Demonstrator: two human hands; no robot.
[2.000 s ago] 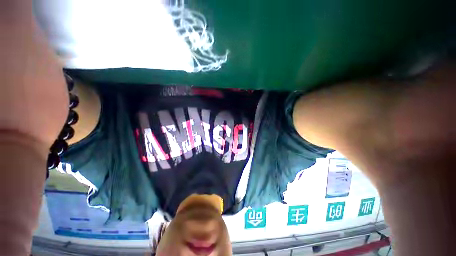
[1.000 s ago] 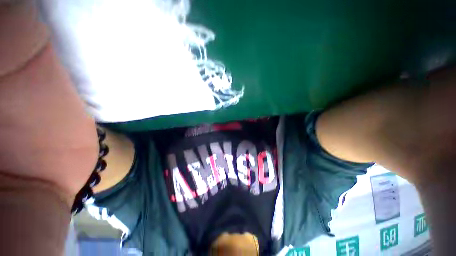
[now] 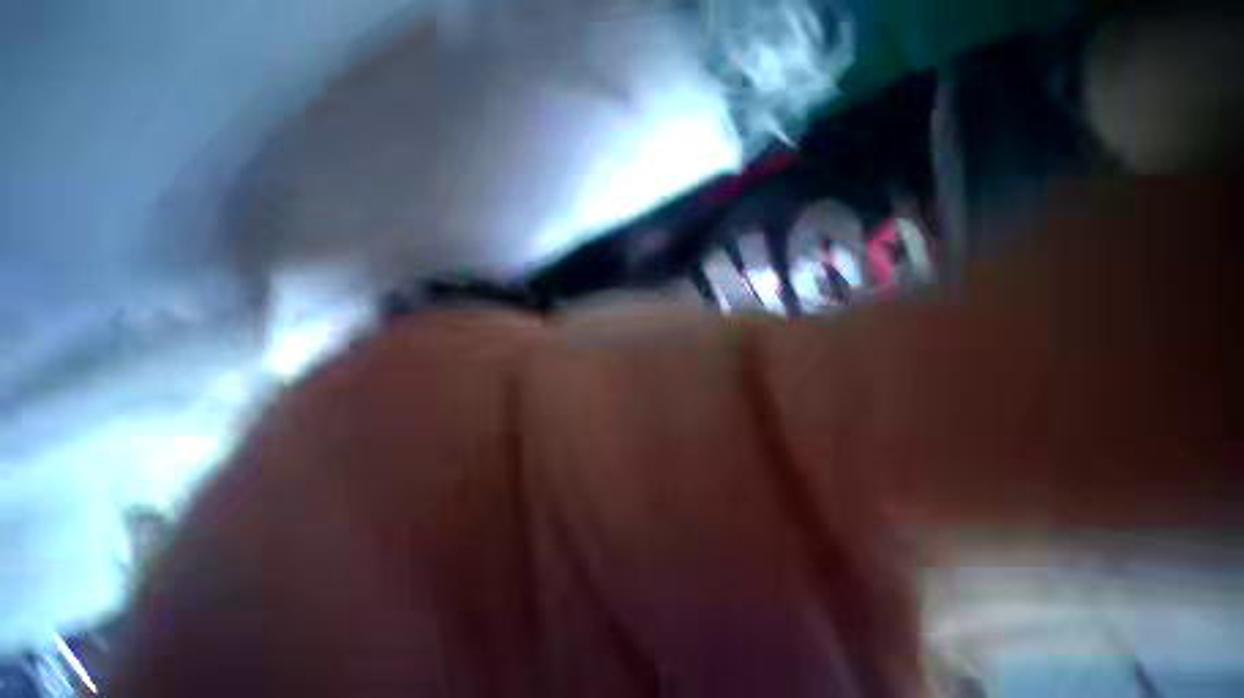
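Note:
A white cloth (image 3: pixel 641 164) shows blurred and overexposed at the upper middle, with a frayed edge of pale threads (image 3: pixel 785 62) against a green surface (image 3: pixel 928 38). My left hand (image 3: pixel 368 164) is a greyish blur over or beside the cloth, with a dark bead bracelet (image 3: pixel 471 293) at the wrist. Its fingertips and grip cannot be made out. My right hand (image 3: pixel 600 505) seems to be the one very close to the lens, its blurred fingers filling the lower middle. Whether it holds anything cannot be seen.
The view is tilted and smeared. A black lettered shirt (image 3: pixel 832 259) shows at the upper right, partly covered by the near fingers. Bright white and pale blue areas, too blurred to name, lie at the left and lower right.
The view has tilted and blurred. Large fingers now cover the lower middle. The bracelet hand appears farther from the lens. The cloth's frayed edge has shifted right and up in the picture.

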